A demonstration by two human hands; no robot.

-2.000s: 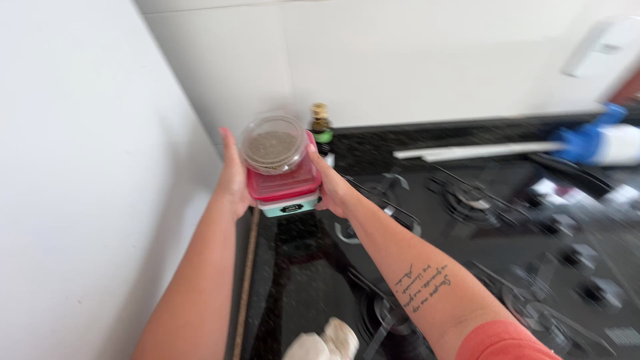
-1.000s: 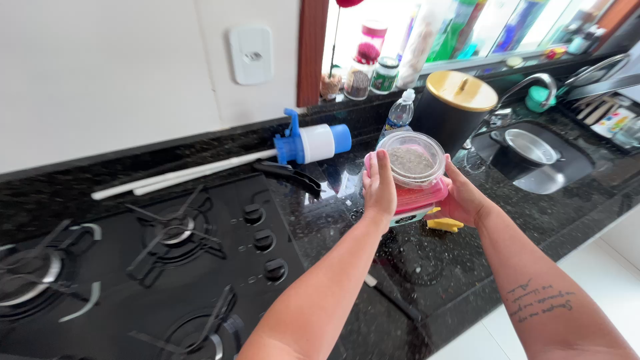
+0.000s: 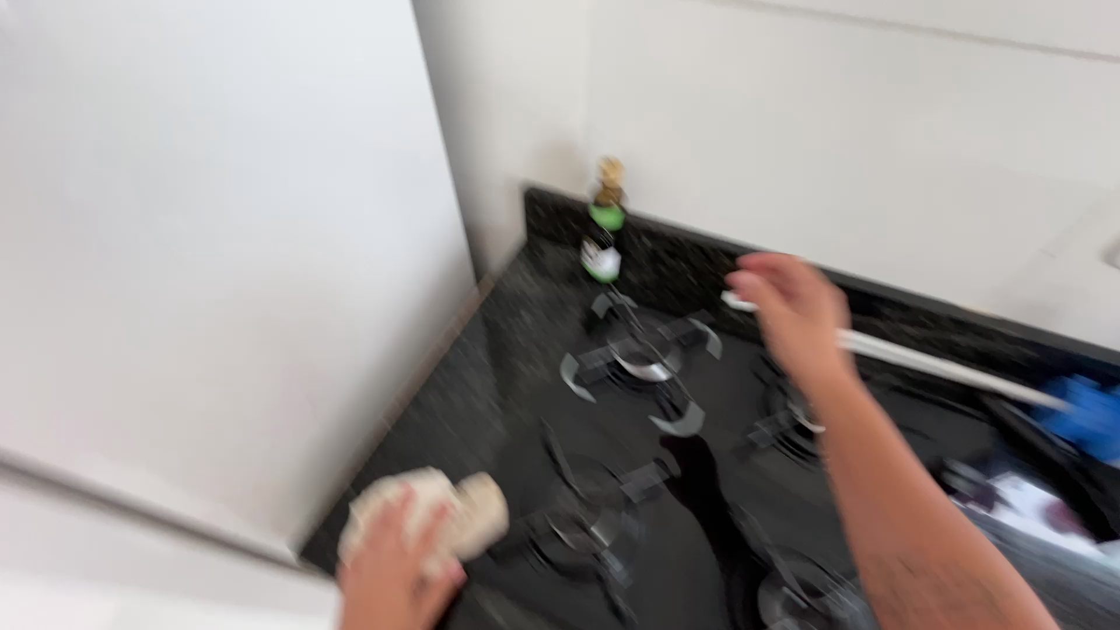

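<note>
My left hand (image 3: 394, 560) is on a bunched, cream-coloured cloth (image 3: 407, 503) at the lower left, on the black stone counter beside the stove; its fingers press over the cloth, and motion blurs them. My right hand (image 3: 787, 306) is raised above the rear of the black cooktop (image 3: 525, 455), its fingers curled with nothing seen in them. Beneath or behind it runs a white tube (image 3: 945, 366). A dark bottle (image 3: 604, 232) with a gold top and green bands stands in the counter's back corner.
A tall white panel (image 3: 227, 245) borders the counter on the left. Metal pan supports (image 3: 643, 359) rise from the cooktop burners. A blue pump-like object (image 3: 1085, 416) lies at the right edge. The low stone backsplash (image 3: 901, 315) runs along the white wall.
The stacked plastic containers have left my hands and are out of view. My left hand has come onto the cloth, and my hands have moved apart. The view has swung back left to the stove.
</note>
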